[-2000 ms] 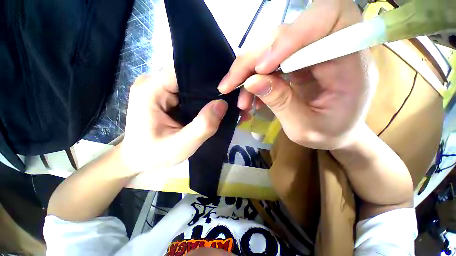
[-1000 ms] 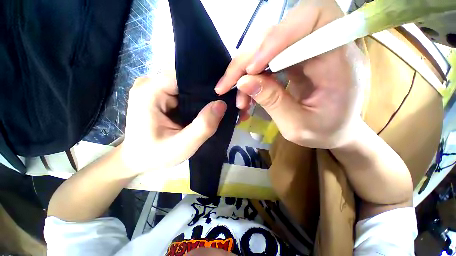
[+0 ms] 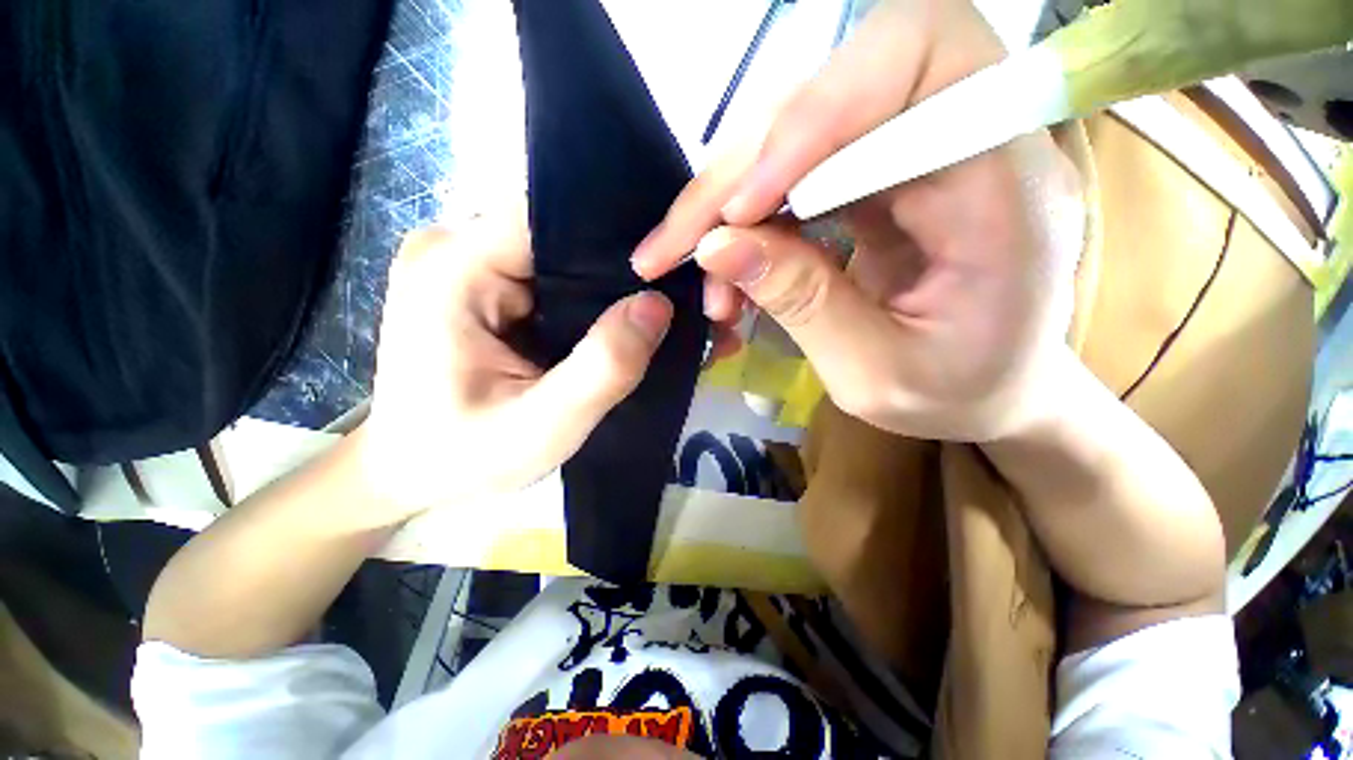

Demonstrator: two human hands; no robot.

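A black band (image 3: 601, 164) runs from the top centre down over the table edge, with a cross seam at its middle. My left hand (image 3: 512, 356) pinches it, thumb on top beside the seam. My right hand (image 3: 920, 267) holds a white-handled pick (image 3: 927, 141), its rear wrapped in yellowish tape. The thin metal shank passes between my right thumb and index finger; its tip is at the band near the seam, mostly hidden by the fingers. Right-hand fingers also touch the band's right edge. The black garment body (image 3: 163, 208) lies at the left.
A thin dark shank (image 3: 742, 71) lies on the table behind the band. A tan garment (image 3: 1187, 327) drapes at the right and over the lap edge. Yellow tape (image 3: 727, 564) runs along the front table edge. A scratched shiny plate (image 3: 401, 164) shows between garment body and band.
My right hand and the pick have shifted slightly left and down, closer to the seam. The band's upper part has moved slightly right. My left hand is almost unmoved.
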